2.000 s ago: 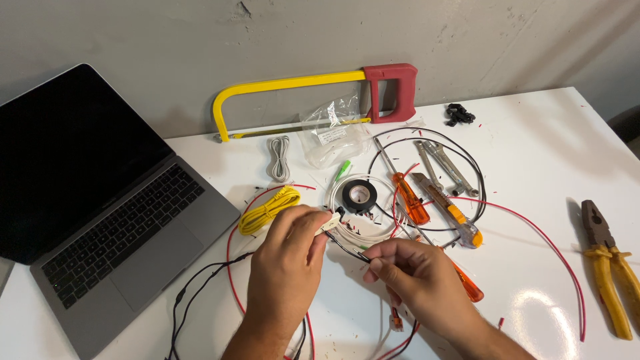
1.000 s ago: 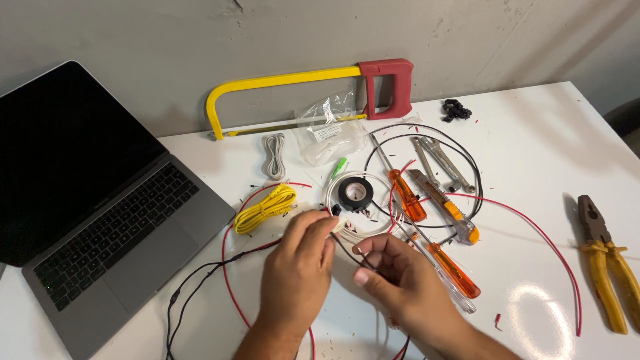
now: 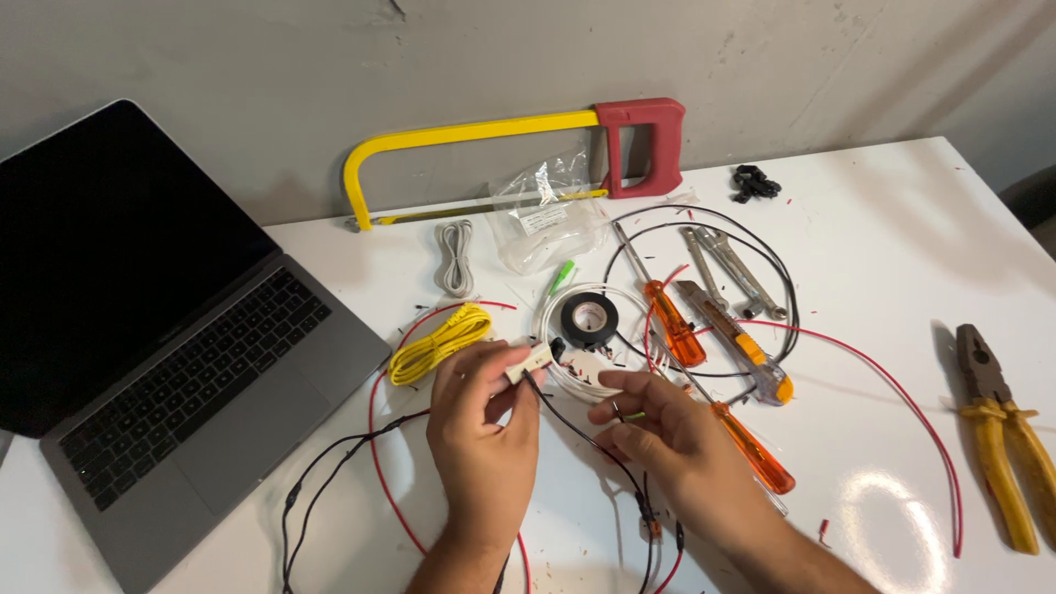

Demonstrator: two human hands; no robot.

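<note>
Between its thumb and fingers, my left hand (image 3: pixel 487 429) grips a small white plastic connector block (image 3: pixel 529 364). A thin black wire (image 3: pixel 569 425) leaves the block and runs down to the right, past my right hand (image 3: pixel 672 445). The right hand's fingers are curled, with a thin wire end between thumb and fingers; how firmly it is held cannot be told. Just behind the block lie a roll of black electrical tape (image 3: pixel 589 320) and a coil of white cable (image 3: pixel 549 309). A bundled yellow cable (image 3: pixel 441 342) is left of the block.
A laptop (image 3: pixel 206 421) stands at left. A hacksaw (image 3: pixel 487 128) leans at the wall behind a plastic bag (image 3: pixel 549 219). Screwdrivers (image 3: pixel 675 326), a utility knife (image 3: pixel 738 346) and wrenches (image 3: pixel 738 268) lie right of centre. Yellow-handled pliers (image 3: pixel 994 437) lie far right, beyond a red wire (image 3: pixel 916 400).
My right hand has moved away from the left, so the white block and the black wire now show plainly. The left hand keeps its grip.
</note>
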